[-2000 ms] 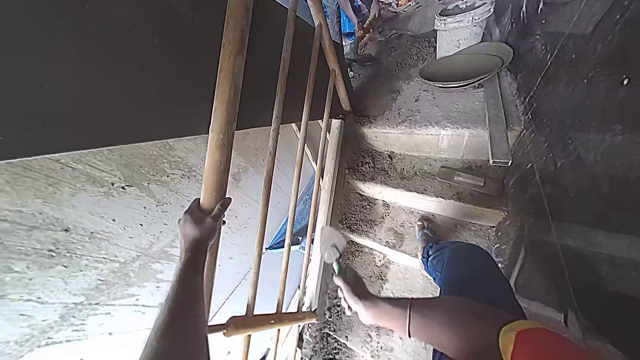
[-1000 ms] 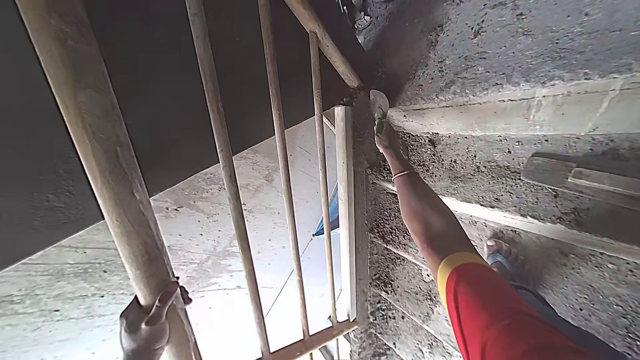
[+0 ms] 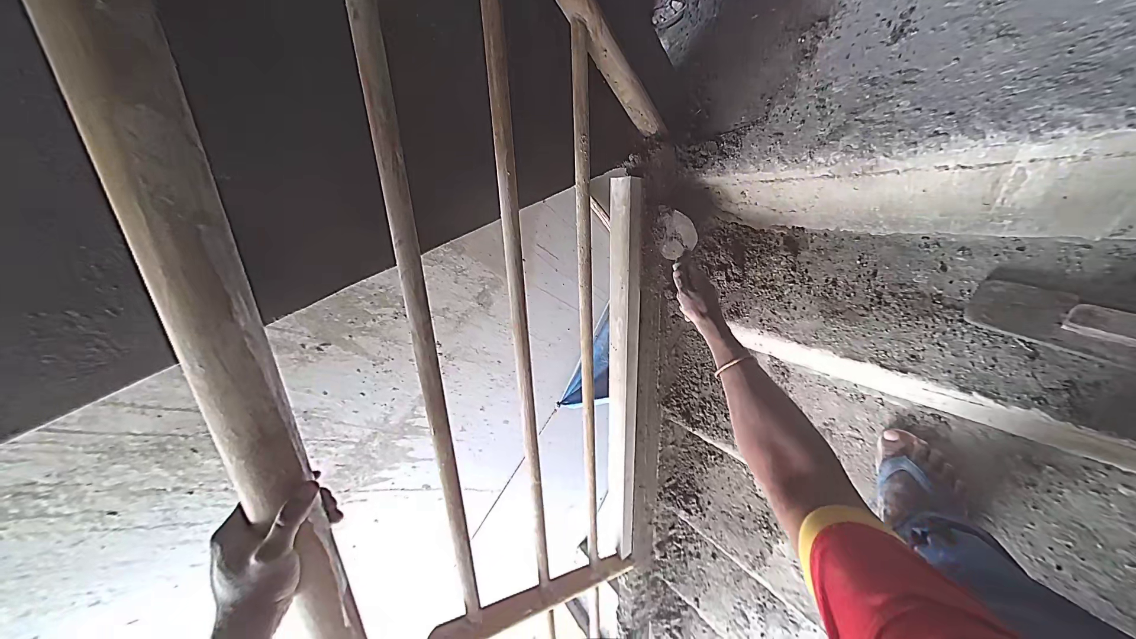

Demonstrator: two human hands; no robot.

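Observation:
My left hand (image 3: pixel 266 555) grips the thick handrail (image 3: pixel 191 266) at the lower left, its fingers wrapped around the far side. My right hand (image 3: pixel 697 297) is stretched forward, shut on a trowel (image 3: pixel 677 234) whose pale, rounded blade lies at the edge of a stair tread, just right of the upper end of a pale side board (image 3: pixel 625 355). Dark, crumbly mortar (image 3: pixel 781 266) covers the tread beside the blade. Most of the trowel's handle is hidden in my fingers.
Thin balusters (image 3: pixel 417 311) stand between the handrail and the stairs. A float (image 3: pixel 1021 306) lies on the tread at the right. My sandaled foot (image 3: pixel 919 470) stands on a lower step. A blue sheet (image 3: pixel 596 368) shows beyond the railing, and a slanted pole (image 3: pixel 621 71) meets the stair edge above.
My right hand with the trowel has reached forward to the stair edge, then drawn slightly back along it. The left hand has stayed on the handrail. The view has moved closer to the steps.

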